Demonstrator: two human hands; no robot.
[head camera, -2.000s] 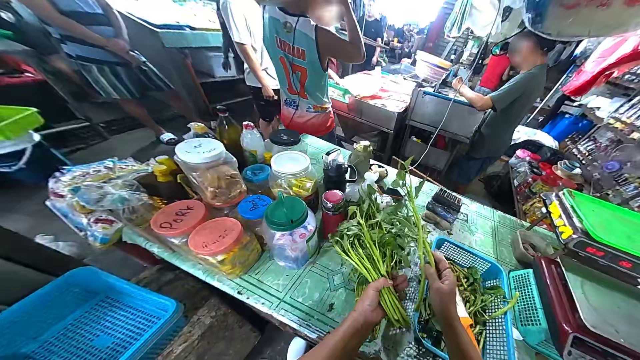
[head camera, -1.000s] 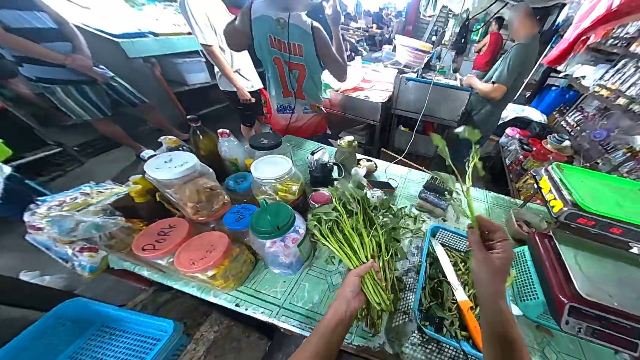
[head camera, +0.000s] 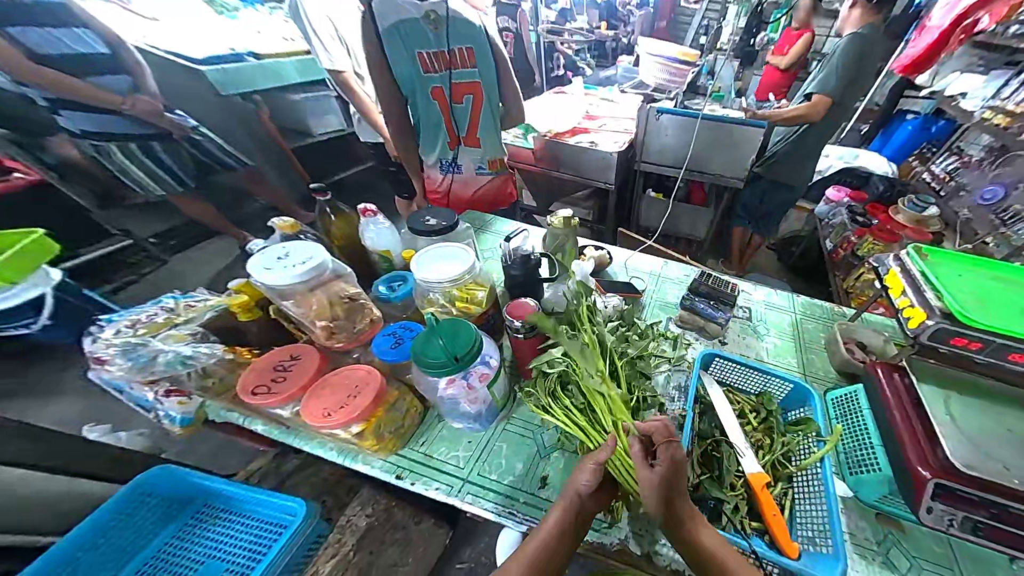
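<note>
A bundle of long-stemmed leafy greens (head camera: 588, 384) leans over the table's near part, leaves pointing away from me. Around its stems, low down, my left hand (head camera: 594, 474) is closed. My right hand (head camera: 660, 464) holds stems from the other side, close against the left. Just right of my hands is a blue plastic basket (head camera: 828, 512) with loose leaves and stem pieces (head camera: 720, 464) in it. A knife (head camera: 748, 464) with an orange handle lies on top of those, its blade pointing away. The lower ends of the bundle are partly hidden by my hands.
Lidded plastic jars (head camera: 456, 372) and bottles crowd the green patterned table (head camera: 496, 464) on the left. A red tumbler (head camera: 526, 336) stands behind the bundle. Weighing scales (head camera: 952, 448) are at the right. Blue crates (head camera: 160, 520) sit low at left. Several people stand beyond the table.
My right hand, raised over the basket with a single leafy stem one second ago, has come left and down to the bundle. My left hand still holds the bundle.
</note>
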